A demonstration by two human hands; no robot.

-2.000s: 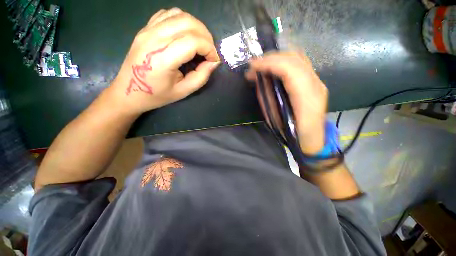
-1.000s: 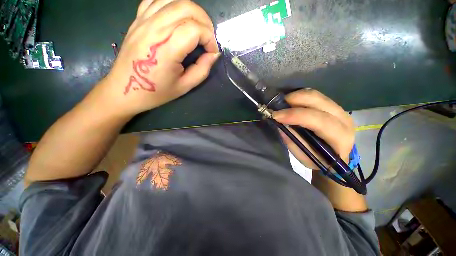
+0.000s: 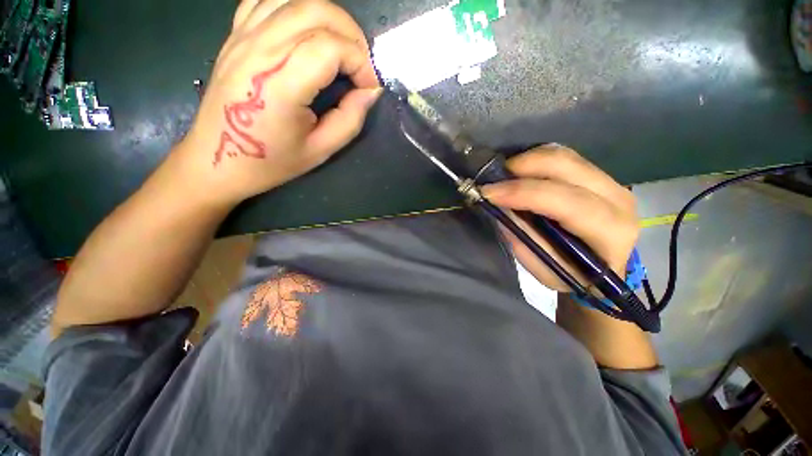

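A circuit board [image 3: 432, 49] lies on the dark green bench, glaring white with a green end at its upper right. My left hand [image 3: 289, 98] is at the board's left end, thumb and forefinger pinched together; whatever is between the fingertips is too small to tell. My right hand [image 3: 565, 209] holds the soldering iron [image 3: 570, 254] by its black handle. The iron's pale tip [image 3: 422, 108] points up-left to the board's lower left corner, close to my left fingertips. The thin solder feed tube [image 3: 429, 157] runs beside the tip, its end below the board.
Overlapping green boards [image 3: 31, 53] lie at the far left, with another board [image 3: 78, 107] at their lower end. A tiny dark component [image 3: 198, 85] lies left of my left hand. The black cable [image 3: 681, 223] loops to the right edge. A whitish object is cut off at the upper right.
The iron has come from above the board, where it was blurred, down to the board's lower left corner. My right hand has moved down and right. My left hand stays pinched.
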